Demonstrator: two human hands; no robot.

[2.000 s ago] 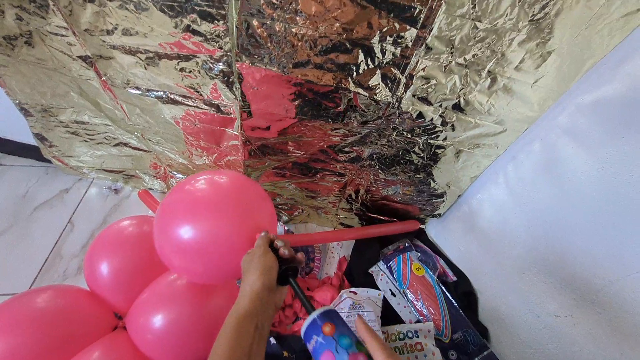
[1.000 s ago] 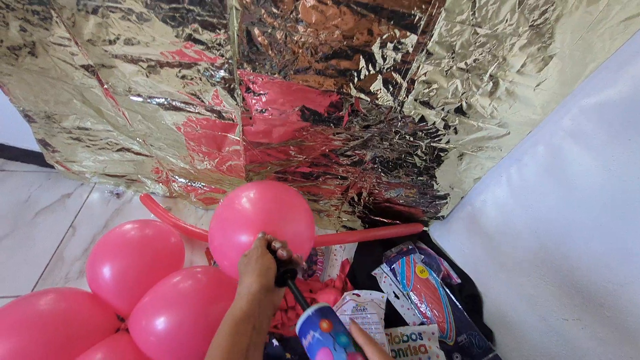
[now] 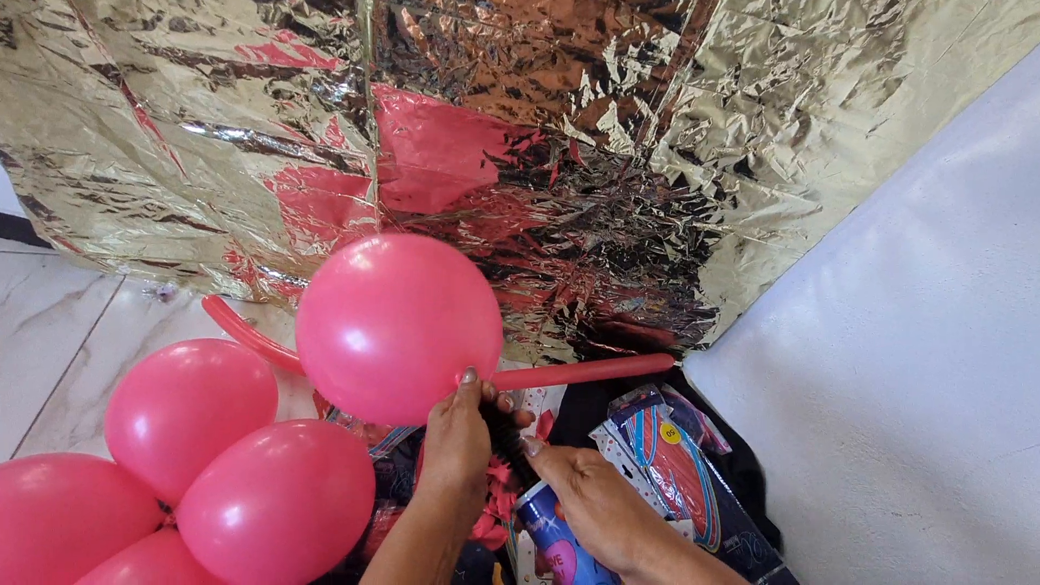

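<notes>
An inflated pink balloon [image 3: 398, 329] is at mid-frame, its neck pinched by the fingertips of my left hand [image 3: 463, 439], near the black tip of a hand balloon pump. My right hand [image 3: 589, 504] is closed around the upper end of the pump's blue printed barrel [image 3: 561, 532], just below and right of my left hand. The pump's black shaft and nozzle are blurred between the two hands. At lower left, several joined pink balloons [image 3: 276, 500] rest together. A long thin red balloon [image 3: 585, 372] passes behind the round one and shows on both sides of it.
A crinkled gold foil curtain [image 3: 780, 122] hangs in front. The white wall [image 3: 918, 349] stands at right. Packaged balloons [image 3: 670, 463] lie on black cloth [image 3: 743, 455] at lower right, with loose pink balloons [image 3: 491, 524] beneath my hands. Marble-look floor tiles [image 3: 49, 325] show at left.
The held balloon has grown visibly larger over the last second. My right hand has moved up the pump, closer to my left hand.
</notes>
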